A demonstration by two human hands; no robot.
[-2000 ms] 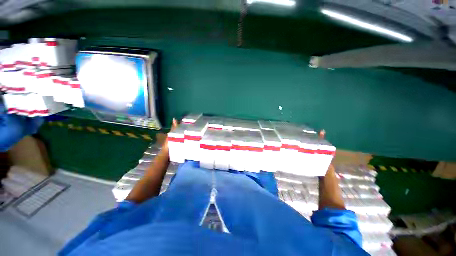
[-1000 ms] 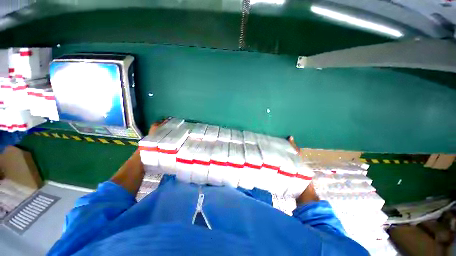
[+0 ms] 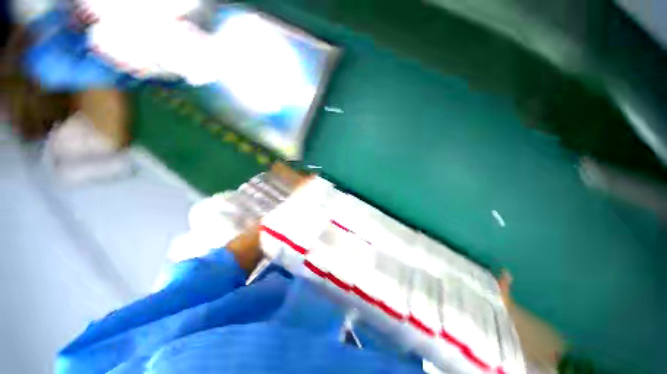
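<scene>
A row of white cartons (image 3: 387,274) with a broken red line along its near side lies pressed between my two hands, in front of my blue smock. The row slants down to the right in the tilted, blurred view. My left hand (image 3: 249,245) is at the row's left end, partly hidden by it. My right hand (image 3: 506,285) is at the far right end; only fingertips show beside the cartons. The scale (image 3: 274,80), blue with a glaring bright pan, stands on the green bench beyond my left hand.
Stacked white cartons (image 3: 212,223) stand low behind my left arm. More white cartons (image 3: 146,36) and a person's blue sleeve (image 3: 62,55) are at the upper left. The green bench (image 3: 431,146) runs diagonally. Brown cardboard (image 3: 104,117) is at left, and cardboard (image 3: 537,340) lies at lower right.
The view has turned and tilted, so the bench and scale now slant and the scale appears farther right. The row stays between my hands, its right end now lower.
</scene>
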